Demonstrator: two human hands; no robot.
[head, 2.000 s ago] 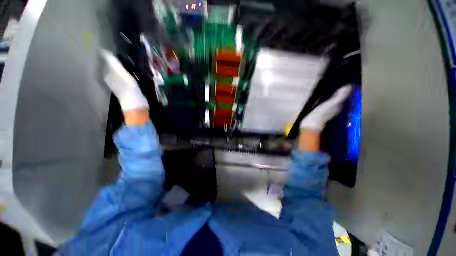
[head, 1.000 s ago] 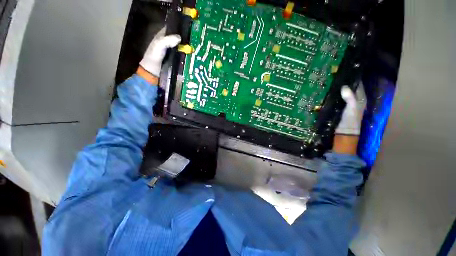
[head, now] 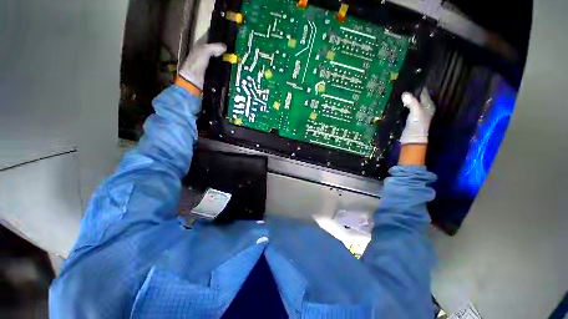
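A green circuit board (head: 299, 93) lies solder side up in a black carrier (head: 293, 147), with small yellow squares scattered on it. Yellow-orange clips (head: 230, 58) sit on the carrier's left and far edges. My left hand (head: 198, 63), in a white glove, grips the carrier's left edge with the thumb on top. My right hand (head: 418, 117), also gloved, is at the carrier's right edge with the thumb on top. The fingers under the carrier are hidden.
A grey metal rail (head: 324, 180) runs along the carrier's near side. A black plate (head: 240, 180) is at the machine's front edge. Blue light (head: 489, 149) glows at the right. Grey machine panels stand on both sides. A badge (head: 212, 203) hangs at my chest.
Two seconds ago the component side showed; one second ago the solder side was up. Since then the carrier has shifted slightly left in view, with both hands still on its edges.
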